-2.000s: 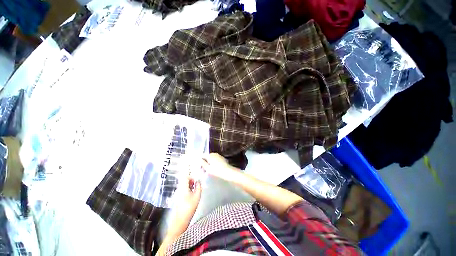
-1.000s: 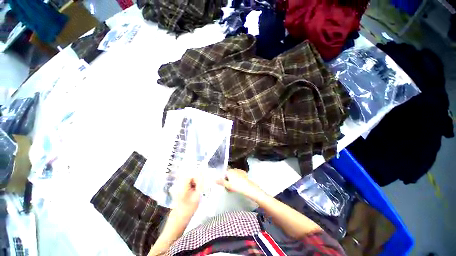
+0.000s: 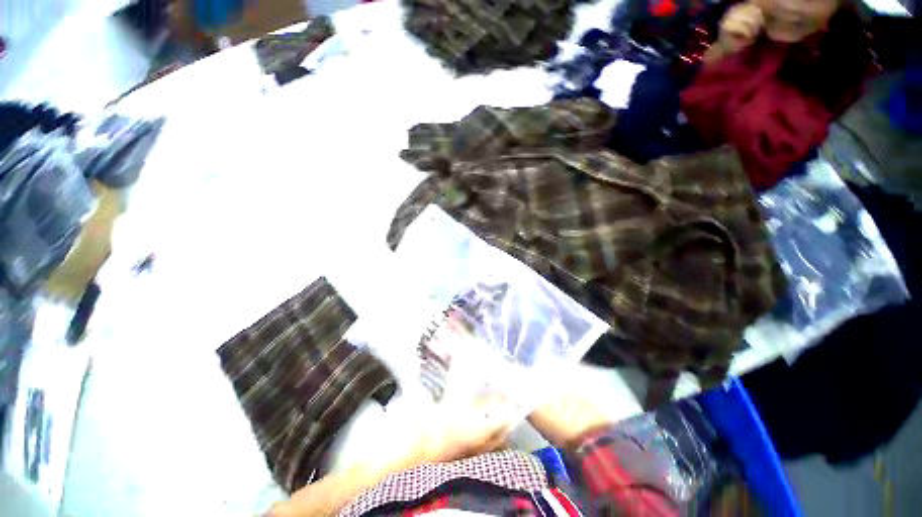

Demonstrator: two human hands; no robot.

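Note:
A clear poly bag [image 3: 536, 308] with dark print is held up in front of me, overlapping the plaid pile's lower left edge. My left hand [image 3: 460, 369] shows pinkish through the plastic; its forearm reaches in from the lower left, and its fingers are too washed out to read. My right hand [image 3: 556, 399] is at the bag's lower right edge, gripping it, blurred and overexposed. A folded brown plaid garment [image 3: 293, 369] lies flat on the table to the left of the bag.
A large plaid garment pile [image 3: 607, 217] lies ahead; another plaid heap [image 3: 490, 30] is behind. A bagged garment [image 3: 834, 252] lies at right, above a blue bin [image 3: 753, 444]. Grey packets [image 3: 45, 202] are at left. A person in dark red [image 3: 758, 111] is across the table.
The view has shifted, moving the table contents right and down. The bag has turned and opened out rightward; my left hand has moved from its lower edge to behind or inside the plastic.

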